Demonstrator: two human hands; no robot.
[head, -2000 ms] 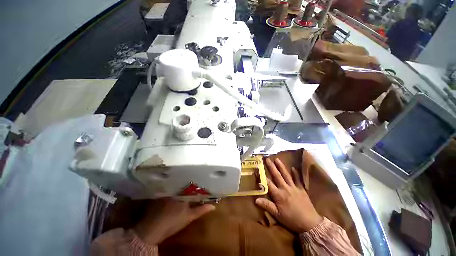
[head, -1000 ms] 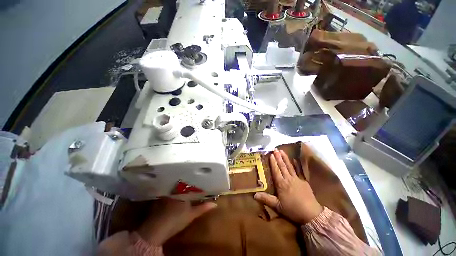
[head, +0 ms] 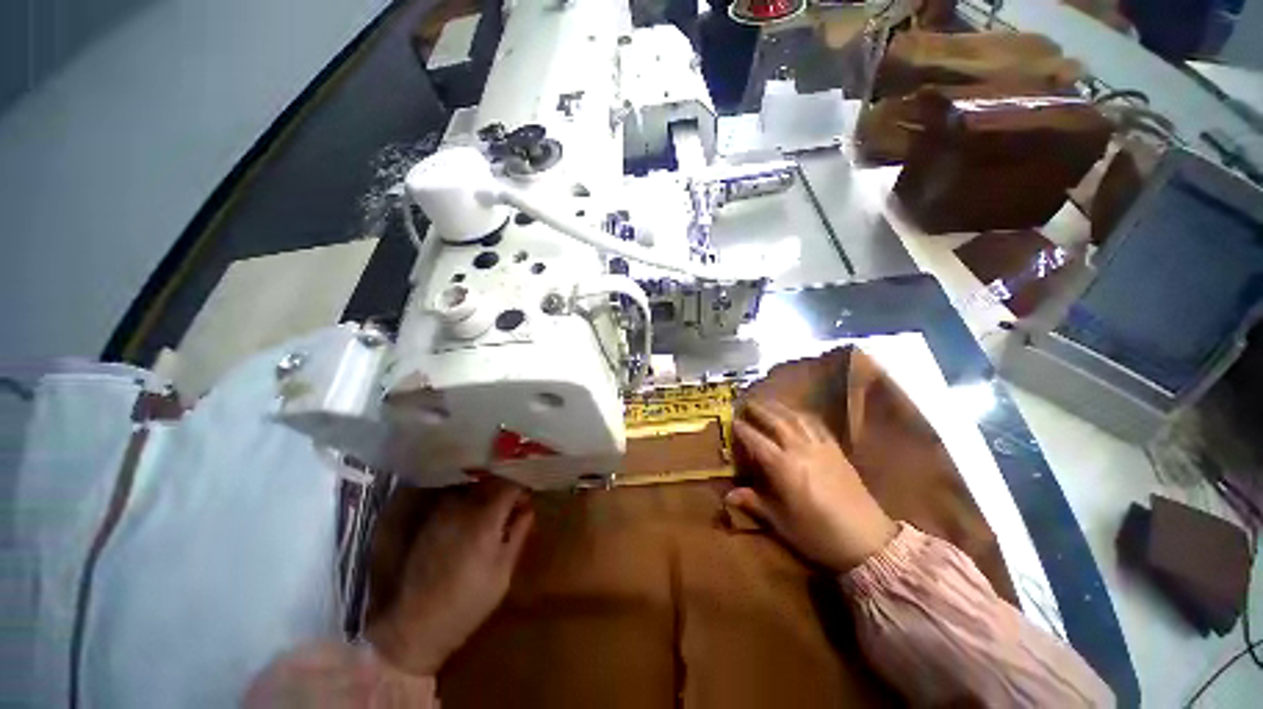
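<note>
A large brown garment panel (head: 610, 596) with a centre seam lies spread in front of the white machine head (head: 485, 402). The yellow clamp frame (head: 679, 432) rests on the cloth, with brown cloth showing inside its opening. My left hand (head: 457, 568) is on the panel at the left, its fingertips near the machine head's front edge, partly hidden. My right hand (head: 803, 478) is on the panel just right of the clamp frame, fingers bent, with a small fold of cloth by the thumb; whether it pinches the cloth is unclear.
A control panel (head: 1143, 298) stands at the right. Small brown pieces (head: 1198, 554) are stacked below it. Brown bundles (head: 1004, 159) lie at the back right. Pale cloth (head: 222, 526) hangs at the left. The dark plate edge (head: 1032, 513) curves along the right.
The view has shifted. My left hand's thumb and fingers have drawn together and back from the clamp. My right hand's fingers, flat before, are now bent beside the clamp frame.
</note>
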